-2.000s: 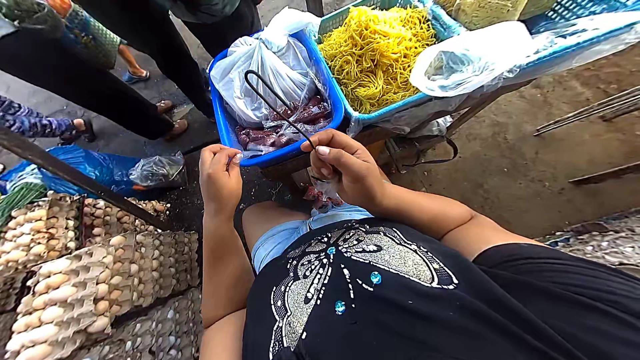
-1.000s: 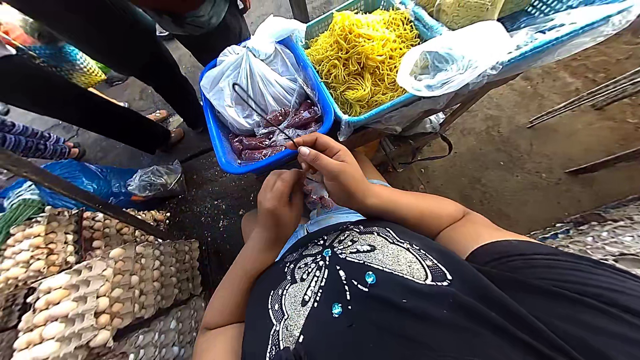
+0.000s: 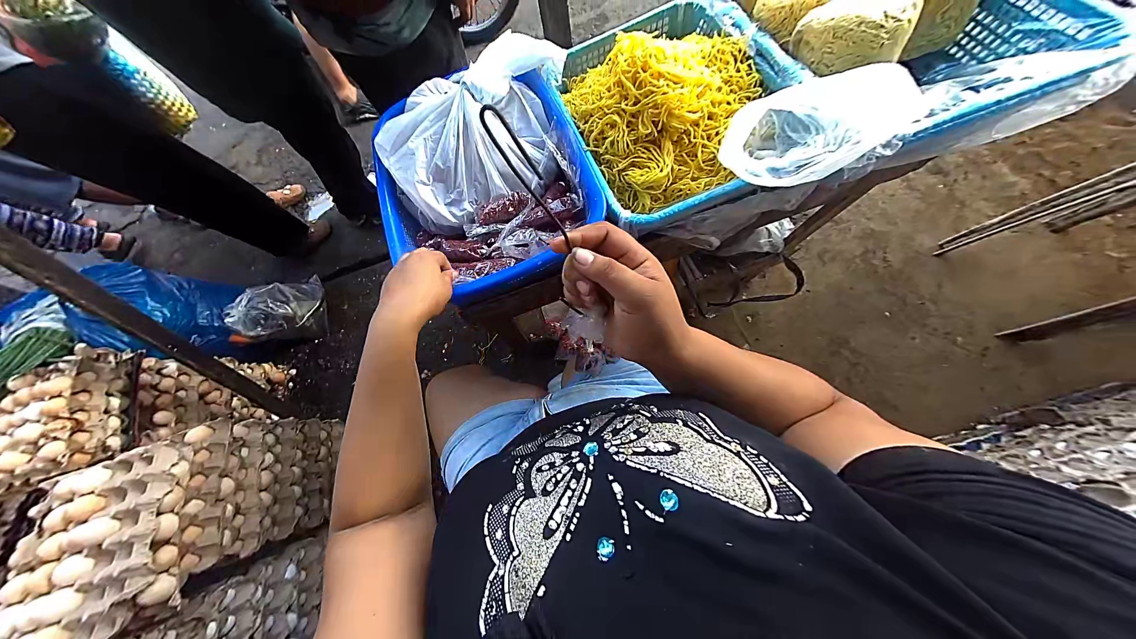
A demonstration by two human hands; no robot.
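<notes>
My right hand (image 3: 621, 288) grips a bent black wire hook (image 3: 519, 160), whose looped end rises over the blue plastic basin (image 3: 497, 286). Small clear bags with dark red contents (image 3: 581, 342) hang just below that hand. At the basin's near left corner is my left hand (image 3: 417, 288), fingers curled by the rim; its fingertips are partly hidden, so whether it holds a bag edge cannot be told. Inside the basin lie clear bags of dark red food (image 3: 506, 209) beside a knotted white plastic bag (image 3: 435, 146).
Yellow noodles (image 3: 661, 111) fill a teal basket to the right of the basin, with white plastic bags (image 3: 825, 124) beside it. Stacked egg trays (image 3: 177, 506) stand at the left, under a dark slanting bar (image 3: 133, 319). Several people (image 3: 257, 98) stand beyond the basin.
My left hand has moved from beside my right hand, over my lap, to the basin's near left corner. The right hand keeps its grip on the hook.
</notes>
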